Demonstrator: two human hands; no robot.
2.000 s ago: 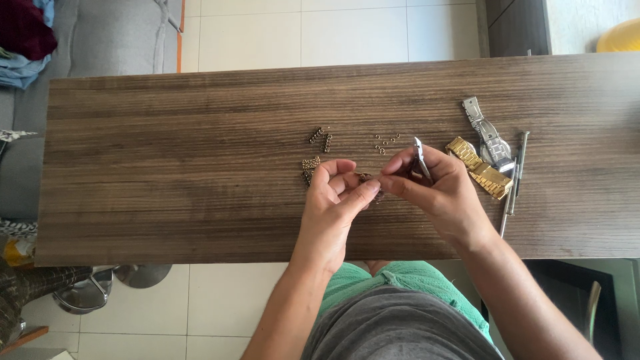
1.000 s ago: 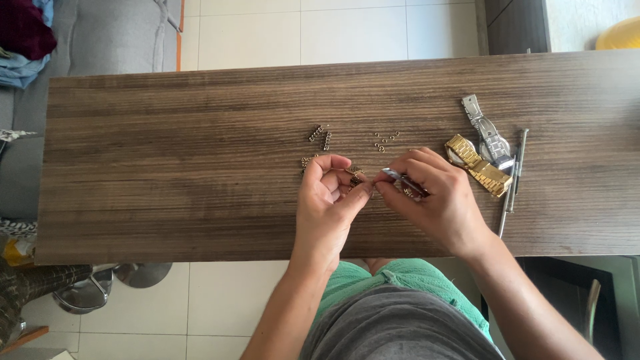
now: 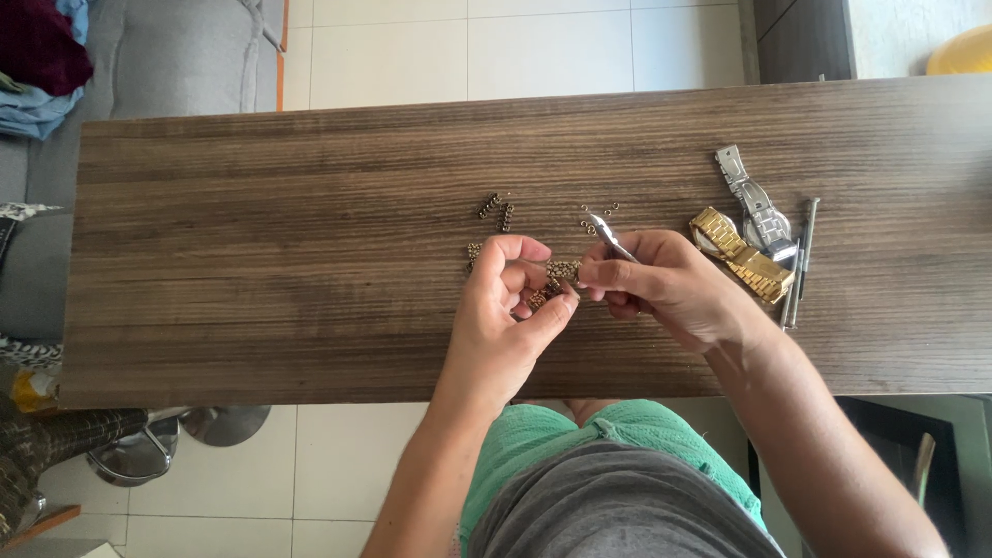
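Note:
Between my two hands, above the table's near half, is a patterned metal bracelet piece (image 3: 562, 270) in gold and dark tones. My left hand (image 3: 508, 310) grips it from the left, with more of the linked metal under its fingers. My right hand (image 3: 659, 283) pinches its right end and also holds small metal pliers (image 3: 611, 235), their tip pointing up and left. Small jump rings (image 3: 589, 227) lie just beyond the plier tip. Dark metal bead pieces (image 3: 505, 217) lie beyond my left hand, and another patterned piece (image 3: 473, 252) is partly hidden beside its fingers.
On the wooden table (image 3: 271, 256), a gold watch (image 3: 740, 252) and a silver watch (image 3: 756, 198) lie to the right, touching or overlapping. Thin metal rods (image 3: 806, 248) are beside them. A grey sofa (image 3: 178, 54) is beyond the left end, and a stool base (image 3: 225, 425) stands below.
The pliers have swung from lying low across my right fingers to pointing up and left. The patterned piece now shows more plainly between my hands.

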